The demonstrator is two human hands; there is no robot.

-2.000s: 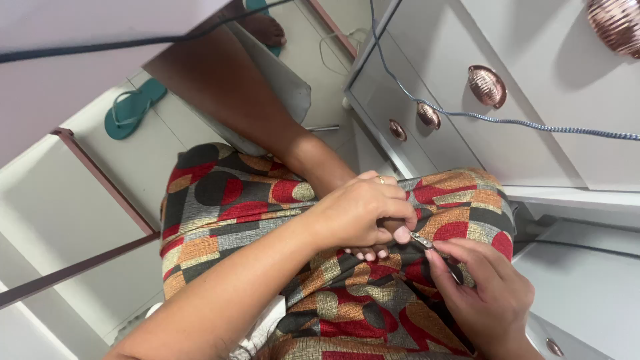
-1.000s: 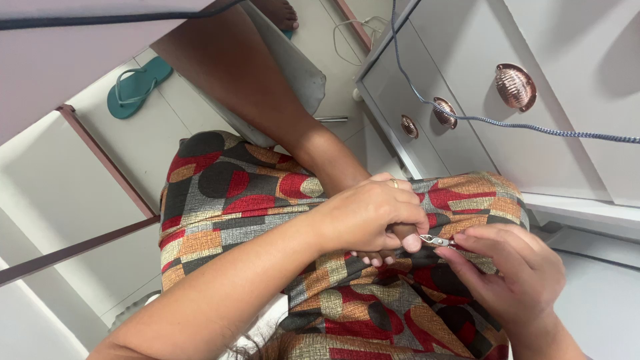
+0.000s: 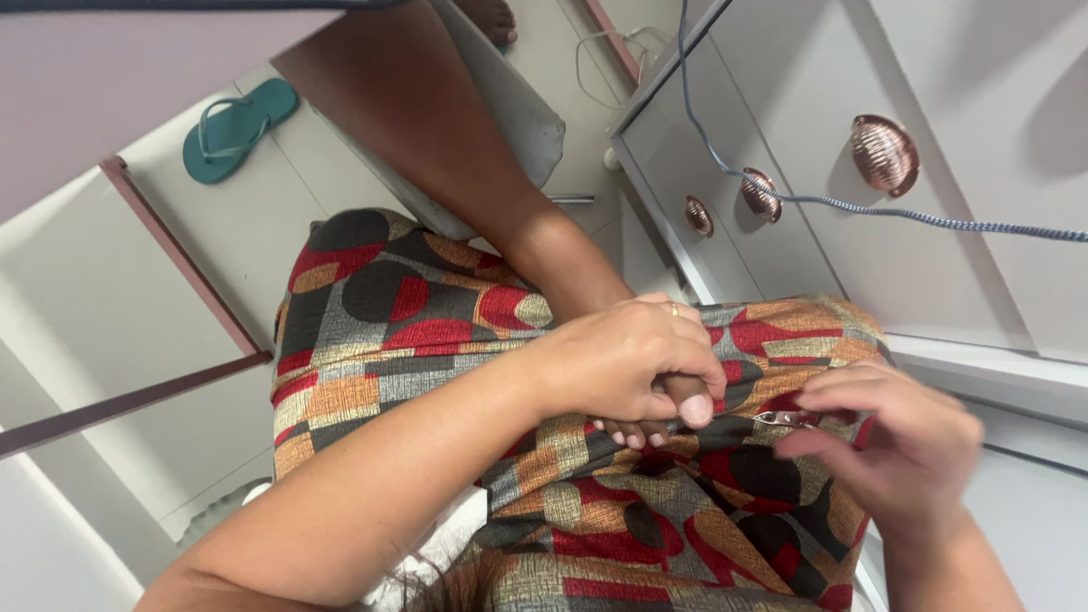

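Another person's bare foot (image 3: 696,410) rests on the patterned cloth (image 3: 340,297) over my lap. My left hand (image 3: 633,361) lies over the top of the foot and grips it around the big toe; the smaller toes show below my fingers. To the right, my right hand (image 3: 888,433) holds small metal cuticle nippers (image 3: 778,417) between thumb and fingers. The nippers' tip points left at the big toe with a gap between them. Their handles are mostly hidden in my hand, which is slightly blurred.
White drawers (image 3: 790,255) with copper-coloured shell handles (image 3: 886,155) stand at the right, a braided cord (image 3: 935,223) running across them. A teal flip-flop (image 3: 234,132) lies on the tiled floor. A pinkish tabletop (image 3: 144,85) juts in at upper left, above a brown metal frame (image 3: 183,255).
My right hand has moved right with the nippers, away from the big toe, where their tip was one second ago. My left hand keeps its grip on the foot.
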